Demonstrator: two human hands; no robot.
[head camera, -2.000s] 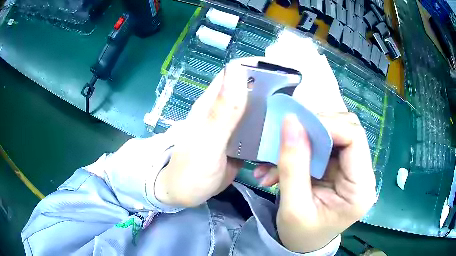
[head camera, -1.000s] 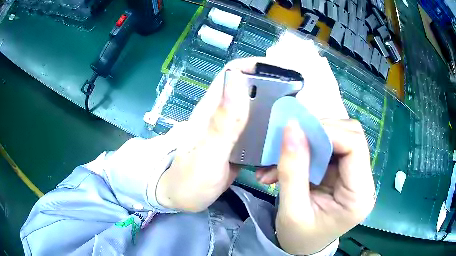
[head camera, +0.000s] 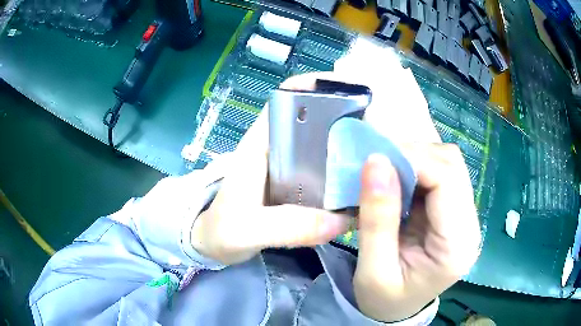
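A silver-grey device body (head camera: 298, 146) with a small oval slot and a black top end stands upright in my left hand (head camera: 255, 219). My left fingers are behind it and the thumb lies across its lower edge. My right hand (head camera: 398, 223) pinches a pale blue-grey wrap skin (head camera: 347, 159) between thumb and fingers. The skin's left part lies against the body's face and its right part bends away from it. Both hands are bare. Behind them is a clear ribbed tray (head camera: 245, 86), partly hidden by the hands and glare.
Two white rounded pieces (head camera: 269, 49) lie in the tray's upper left. A black heat gun (head camera: 137, 67) with a red switch is at the upper left. Many grey parts (head camera: 439, 38) stand on an orange-brown tray at the back. More clear trays (head camera: 548, 165) are at the right.
The body has moved slightly left and turned its face more to the camera. My left thumb has come from beside the body to across its lower edge. My right hand still pinches the skin.
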